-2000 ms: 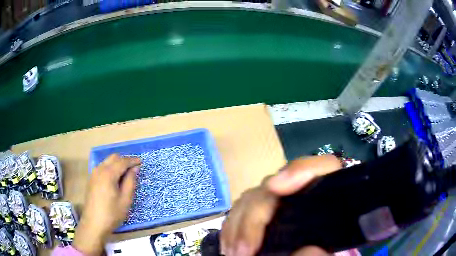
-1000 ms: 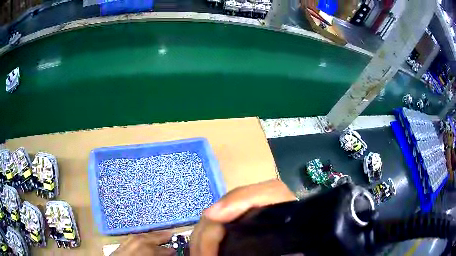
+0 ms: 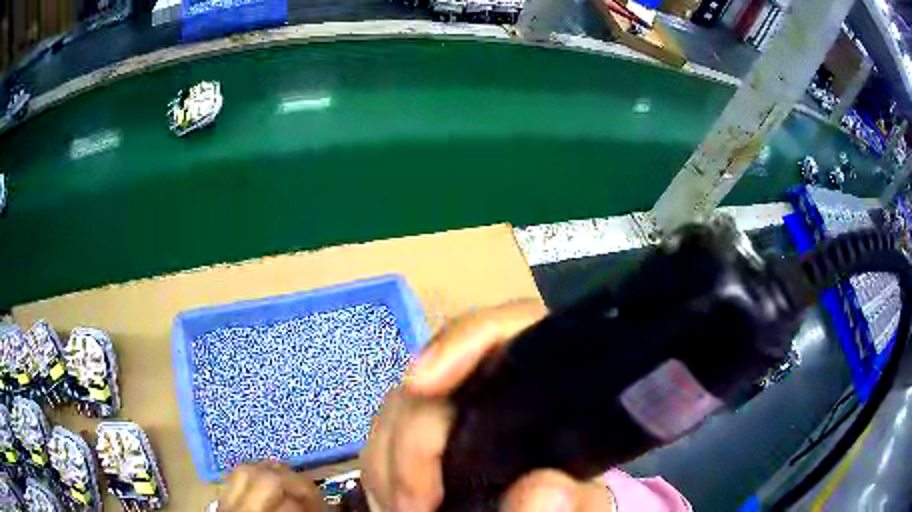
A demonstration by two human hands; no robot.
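My right hand is closed around the black electric screwdriver, which has a pale label on its side. Its tip is hidden behind my hand. My left hand is at the bottom edge, partly cut off, just below the blue screw tray; whether its fingers hold anything does not show. A small part of a circuit board shows between my hands. The tray holds many tiny silvery-blue screws.
Rows of white-and-yellow units stand on the tan cardboard at left. A green belt runs behind, carrying a white unit. A rusty white pillar and blue trays are at right. The black cable curves down the right side.
My left hand has moved from the screws in the tray down to the bottom edge. The screwdriver has swung to a steeper tilt. A unit has come into view on the belt.
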